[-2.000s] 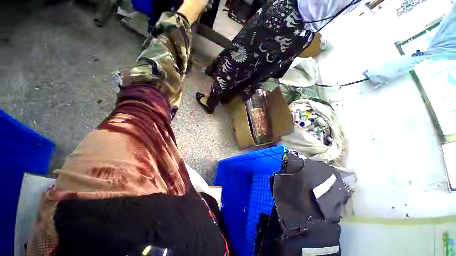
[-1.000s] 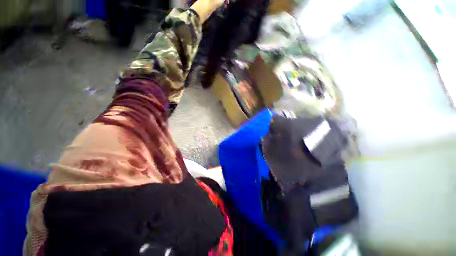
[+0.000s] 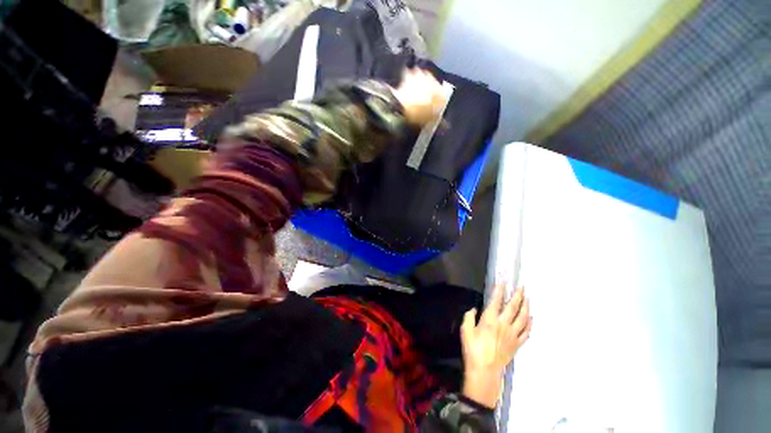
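Dark garment panels with light-grey strips lie in and over a blue bin. My left hand, at the end of a camouflage sleeve, is on the upper panel beside one grey strip. It is blurred, and whether its fingers grip the cloth cannot be told. My right hand is empty, fingers apart, resting on the near edge of the white sewing machine head, which has a blue stripe. The needle area is not in view.
The blue bin stands beside the machine. Beyond it are an open cardboard box and a bag of thread spools. Patterned dark cloth is at the left. A white surface with a yellowish edge is at the upper right.
The view has swung so that the bin and panels are central and the machine shows. My left hand has come from the top edge onto the panels. My right hand has come into view.
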